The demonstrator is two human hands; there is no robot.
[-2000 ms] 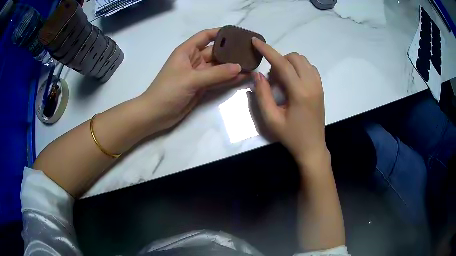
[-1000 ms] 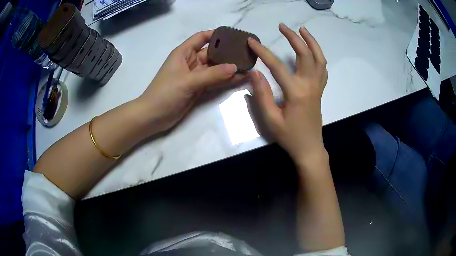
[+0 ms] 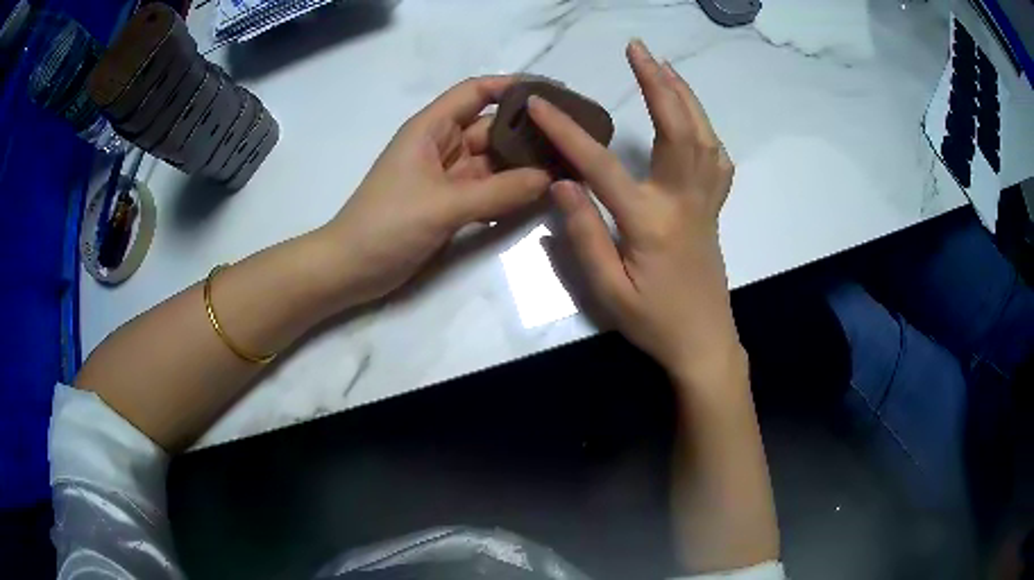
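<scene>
A brown rounded-square housing (image 3: 578, 113) is held just above the white tabletop, its brown face up and slightly tilted. My left hand (image 3: 425, 187) grips it at its left and lower edges, thumb below and fingers behind. My right hand (image 3: 652, 215) has its index fingertip on the brown face near the small hole, which is partly covered. Its thumb is by the lower edge, and its other fingers are raised and spread. The housing's underside is hidden.
A leaning stack of housings (image 3: 187, 108) stands upper left, with a bottle (image 3: 66, 79) behind it and a tape roll (image 3: 142, 232) below. Printed sheets (image 3: 267, 16) lie at the top, a grey pad (image 3: 731, 9) top right, black pads (image 3: 962, 108) far right. A person's jeans (image 3: 907, 363) show at right.
The housing has tilted and shifted slightly right. My right index finger has moved left across its face towards the hole, and my other right fingers have lifted and spread.
</scene>
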